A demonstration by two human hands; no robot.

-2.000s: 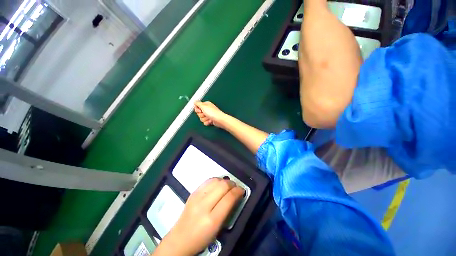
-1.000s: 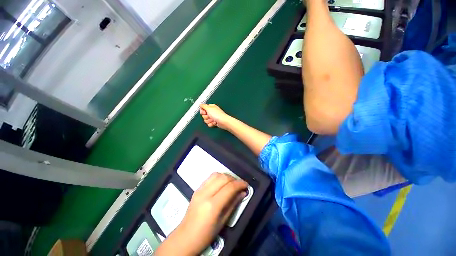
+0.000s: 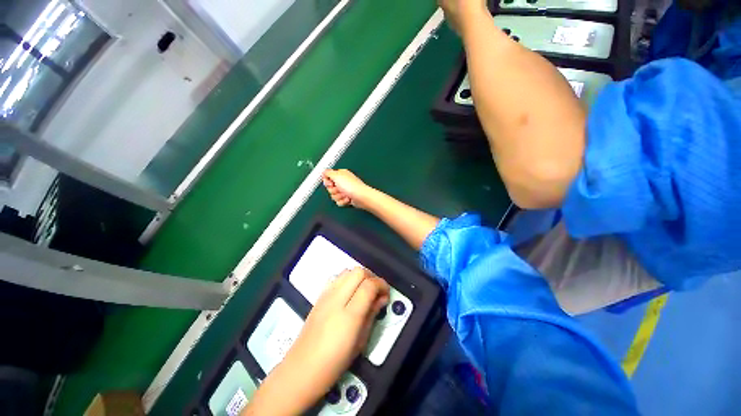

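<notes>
A black phone tray (image 3: pixel 422 280) holds mint-green phones or back covers, back side up, in separate slots. The upper phone (image 3: pixel 321 264) shows a dark camera lens (image 3: pixel 398 308) at its right end. My left hand (image 3: pixel 345 313) lies over this phone, its fingers bunched beside the lenses; whether they pinch a film is too small to tell. My right hand (image 3: pixel 344 188) is a closed fist at the pale metal rail (image 3: pixel 280 219), far above the tray; any small piece between its fingertips cannot be made out.
Another person's bare forearm (image 3: pixel 528 130) crosses a second stacked phone tray (image 3: pixel 443 107) at upper right. Small clear scraps (image 3: pixel 305 163) lie on the green belt (image 3: pixel 268 162). Grey posts (image 3: pixel 106 272) stand at left. A brown cardboard box (image 3: pixel 114 405) shows at the bottom left.
My left hand has moved off the lens end, up and left, uncovering the lenses. My right hand stays at the rail. The other person's forearm has swung left at its upper end.
</notes>
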